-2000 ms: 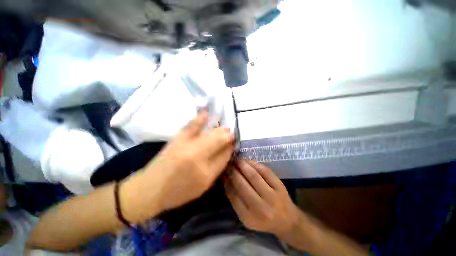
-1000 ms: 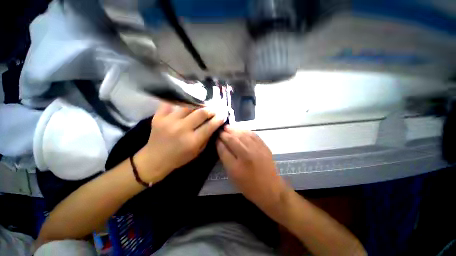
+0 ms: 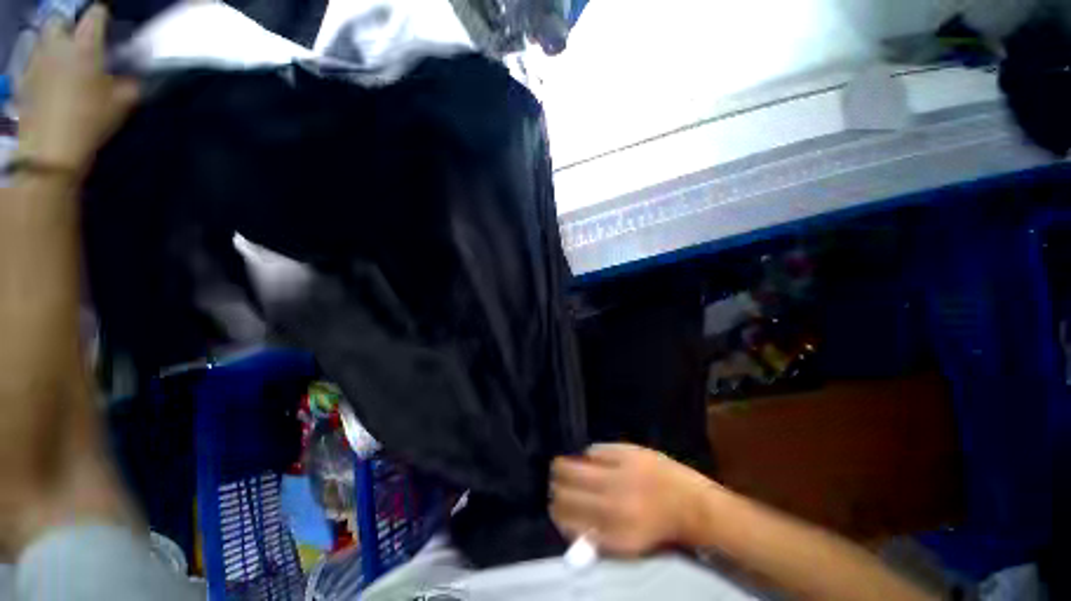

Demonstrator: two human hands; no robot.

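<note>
A black fabric panel hangs spread from the machine table over its front edge towards my lap. White cloth joins its top edge. My left hand, blurred, is at the upper left by the panel's corner; whether its fingers grip the cloth is unclear. My right hand is closed on the panel's lower right edge, below the table. A small part of the sewing machine shows at the top; the needle cannot be made out.
The grey table edge with a ruler strip runs to the right. Below the table are a blue plastic basket with coloured items and a brown surface. A dark object is at the far right.
Both hands have left the needle area. My left hand moved up and left, my right hand down towards my lap. The black panel is now spread out; the view has shifted.
</note>
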